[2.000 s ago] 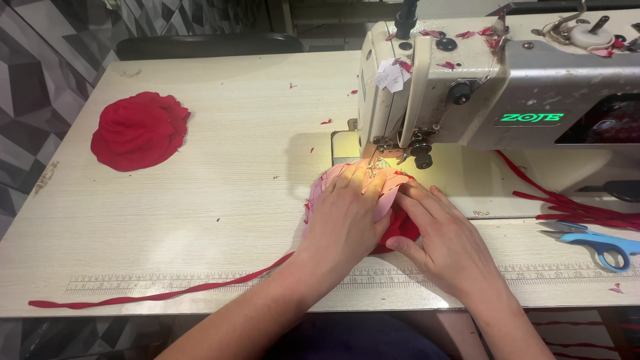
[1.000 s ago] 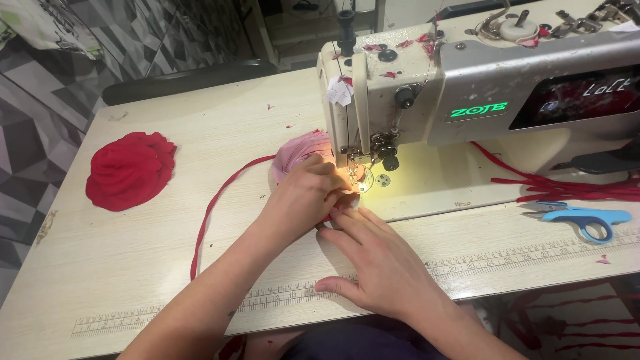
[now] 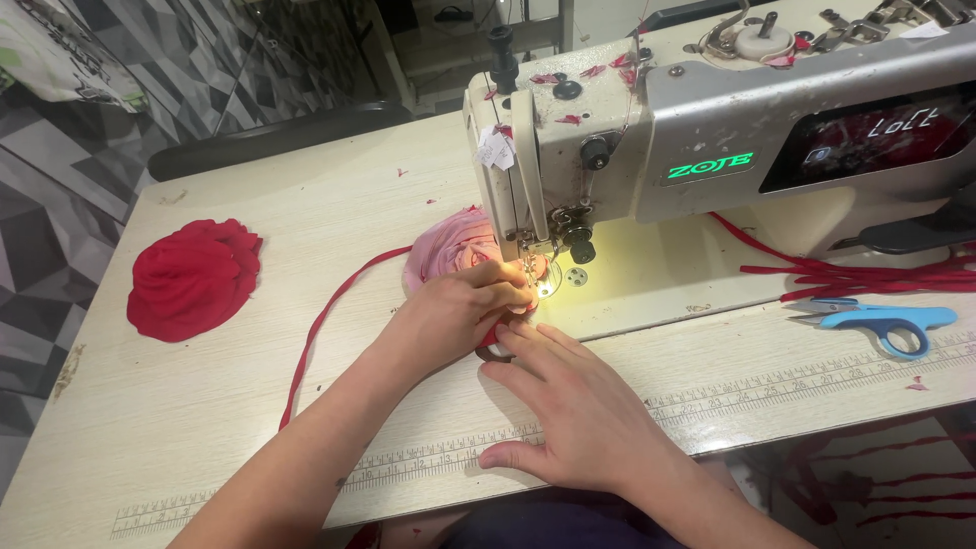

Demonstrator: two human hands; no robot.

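Under the needle area of a Zoje sewing machine lies a gathered pink and red fabric piece. My left hand grips its edge close to the presser foot, fingertips bent together. Just below, my right hand rests with fingers spread, its fingertips touching the near edge of the fabric and its thumb out on the table. A narrow red fabric strip runs from the piece's left side in a curve down to my left forearm. Part of the piece is hidden by my left hand and the machine head.
A red ruffled fabric round lies at the table's left. Blue thread snips and a bundle of red strips lie at the right. A printed ruler scale follows the near edge. Behind the table is a black chair back.
Since two seconds ago, my left hand has gone from lying flat on the pink fabric to pinching its edge. The red strip now curves from the piece's left side. The view has shifted.
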